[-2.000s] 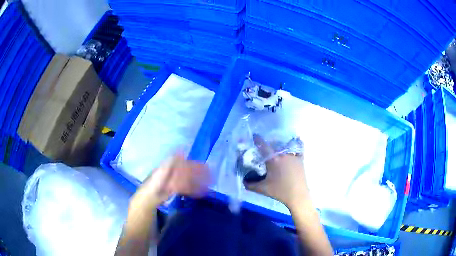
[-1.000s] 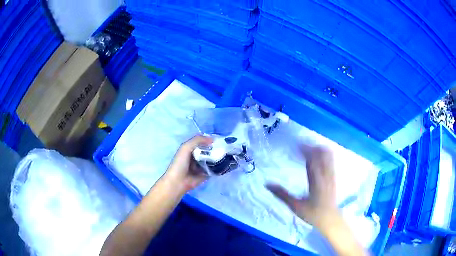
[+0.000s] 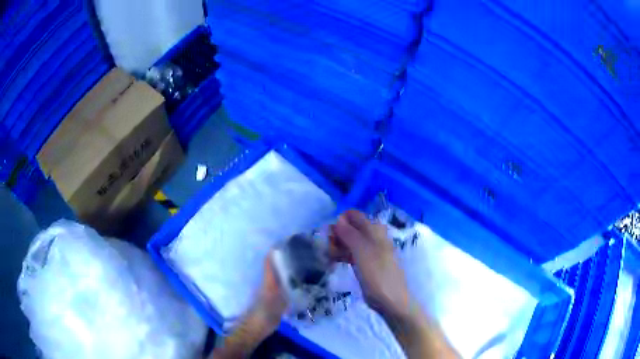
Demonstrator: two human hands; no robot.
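Note:
A white-and-black moulded assembly (image 3: 303, 265) is in my left hand (image 3: 265, 298), over the near left part of the large white-lined blue crate. It is blurred, and I cannot tell how much of it clear film covers. My right hand (image 3: 361, 249) is at its upper right side with the fingers closed together; what they pinch is too blurred to tell. Another white-and-black assembly (image 3: 398, 223) lies at the far left end of the large crate, partly behind my right hand.
A smaller white-lined blue crate (image 3: 245, 224) adjoins on the left. A translucent white bag heap (image 3: 105, 301) and a brown carton (image 3: 116, 151) stand further left. Tall stacked blue crates (image 3: 302, 77) rise behind. More blue crates (image 3: 593, 301) stand at the right.
My right hand has moved left from the open crate area to the held assembly. My left hand still holds the assembly, now tilted differently and lower in view. The camera view has shifted.

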